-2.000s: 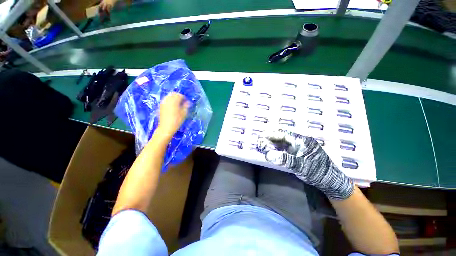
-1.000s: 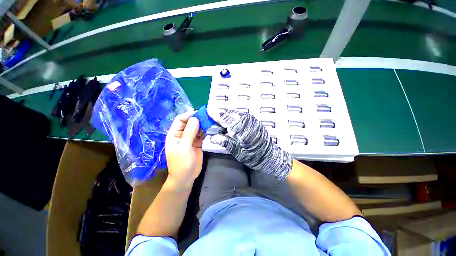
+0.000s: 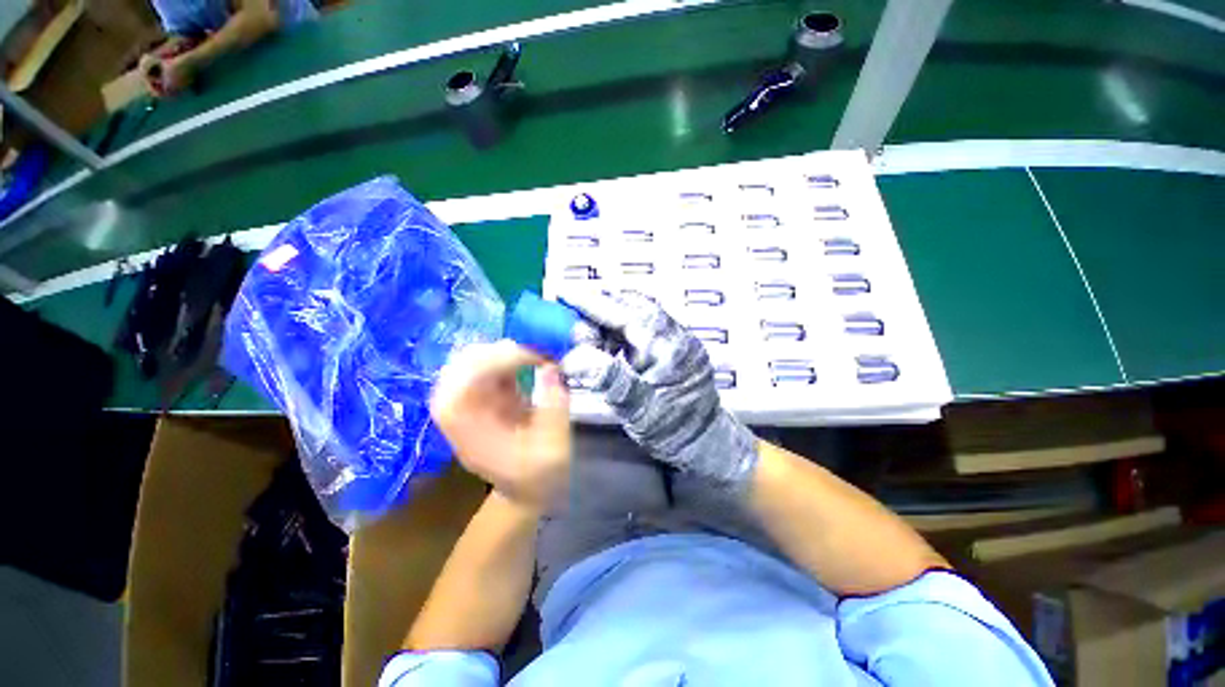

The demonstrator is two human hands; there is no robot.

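My gloved right hand point(image 3: 658, 383) holds a small dark motor(?) point(image 3: 591, 344) with a blue rubber sleeve point(image 3: 541, 324) on or against its left end, over the tray's near left part. My bare left hand point(image 3: 508, 419) is blurred, just below the sleeve, fingers curled; whether it touches the sleeve is unclear. The white foam tray point(image 3: 897, 309) has rows of pockets with grey U-shaped parts. One part with a blue sleeve point(image 3: 582, 207) stands in the tray's far left corner. The clear plastic bag of blue sleeves point(image 3: 363, 336) lies left of the tray.
Two dark hair dryer bodies(?) point(image 3: 480, 105) point(image 3: 806, 54) lie on the green belt point(image 3: 631, 101) beyond. Black parts point(image 3: 182, 306) lie left of the bag. A grey post point(image 3: 893, 74) rises behind the tray. An open carton point(image 3: 182, 517) stands below. Another person's hands point(image 3: 164, 70) show at upper left.
My left hand has come from the bag to my right hand, and a blue sleeve now shows at the motor. Since the last frame, my left hand has moved slightly down from the sleeve.
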